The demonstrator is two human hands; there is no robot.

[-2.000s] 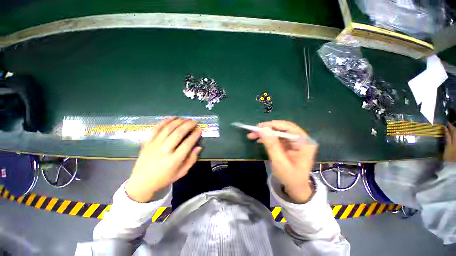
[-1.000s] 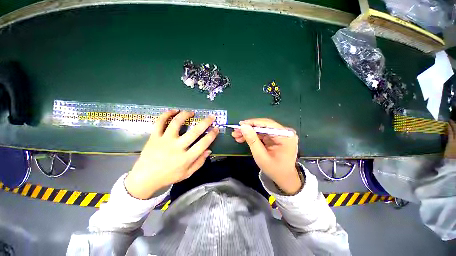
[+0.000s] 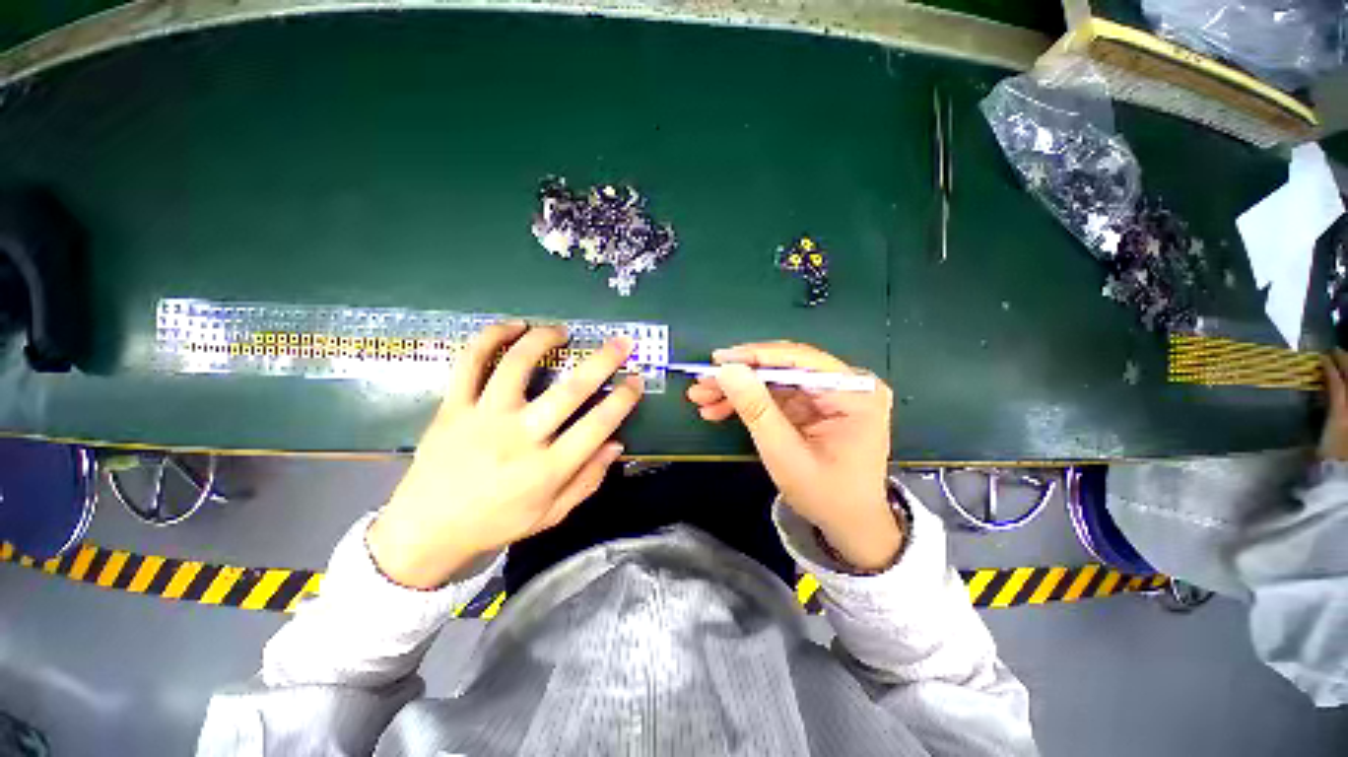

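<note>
A long clear strip with rows of small yellow pieces (image 3: 311,349) lies on the green bench near its front edge. My left hand (image 3: 510,444) lies flat over the strip's right part, fingers spread and pressing on it. My right hand (image 3: 813,444) holds a slim white pen-like tool (image 3: 798,379) between thumb and fingers. The tool's dark tip is at the strip's right end, beside my left fingertips. Whether a piece is on the tip is too small to tell. A loose pile of dark and silvery parts (image 3: 603,232) and a smaller pile with yellow spots (image 3: 806,266) lie beyond the hands.
Metal tweezers (image 3: 942,178) lie right of the small pile. A clear bag (image 3: 1057,155) spills parts (image 3: 1153,266) at the right, near white paper (image 3: 1289,244) and another yellow strip (image 3: 1242,362). Another person's hand (image 3: 1335,407) is at the right edge. A dark curved object (image 3: 42,281) stands far left.
My right hand has brought the tool left and its tip onto the strip's right end, then shifted only slightly. My left hand stays on the strip. The view has shifted a little.
</note>
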